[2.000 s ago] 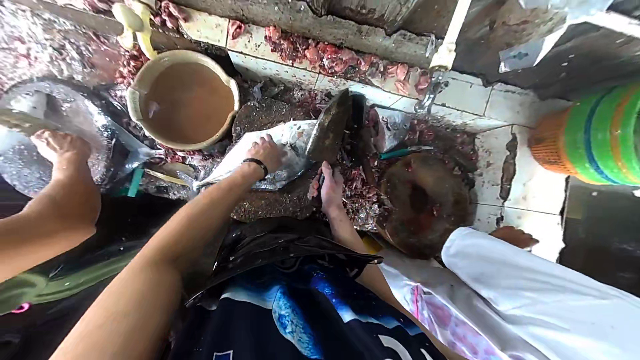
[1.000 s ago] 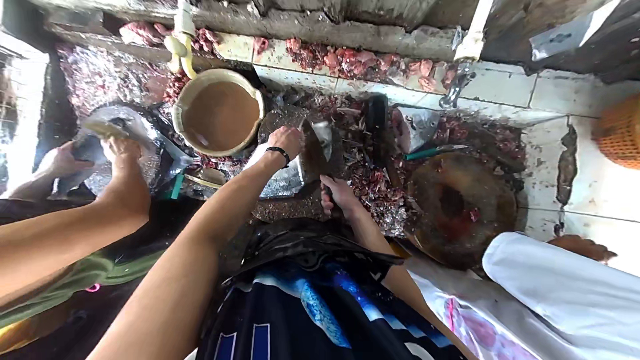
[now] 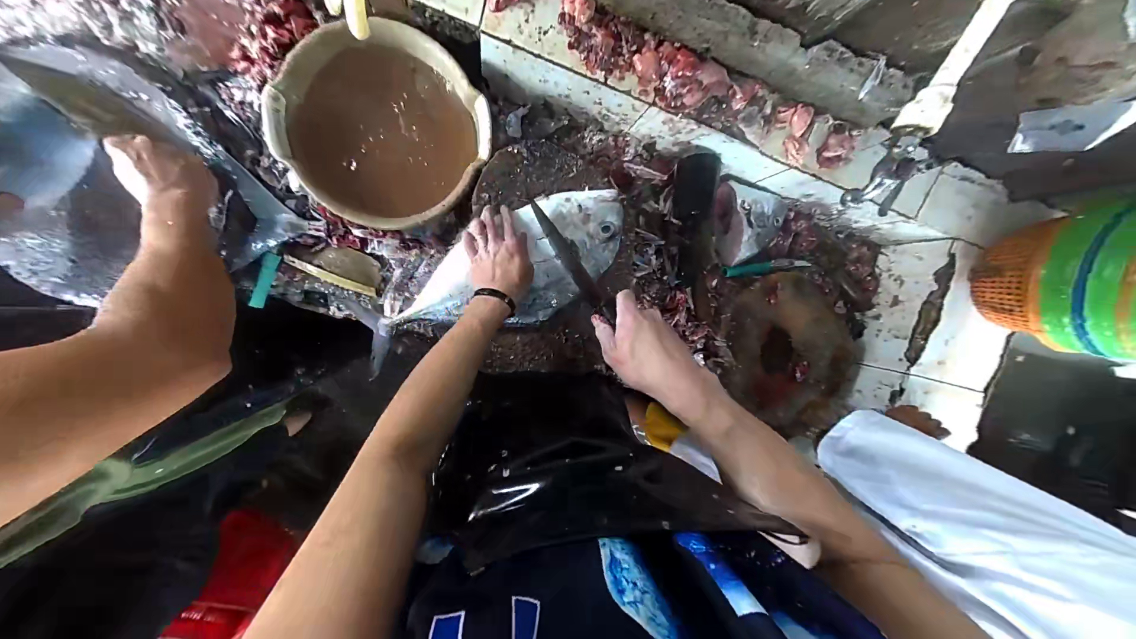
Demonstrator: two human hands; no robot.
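Note:
A silvery deep-bodied fish lies on a dark, wet chopping block, its head to the right and its tail to the left. My left hand rests flat on the fish's body, fingers spread, with a dark band at the wrist. The handle of a knife is in my right hand, at the block's right side. The knife's dark blade slants up and left over the fish just behind its head; whether it cuts in cannot be told.
A basin of brown water stands behind left. A cut fish head, a teal-handled knife and a round wooden block are at right. Beyond are a tap and baskets. Another person's hand is over a large fish at left.
The knife blade stood broad over the fish's head end before; now it slants narrow across the area behind the head. My left hand has moved back from the blade toward the tail.

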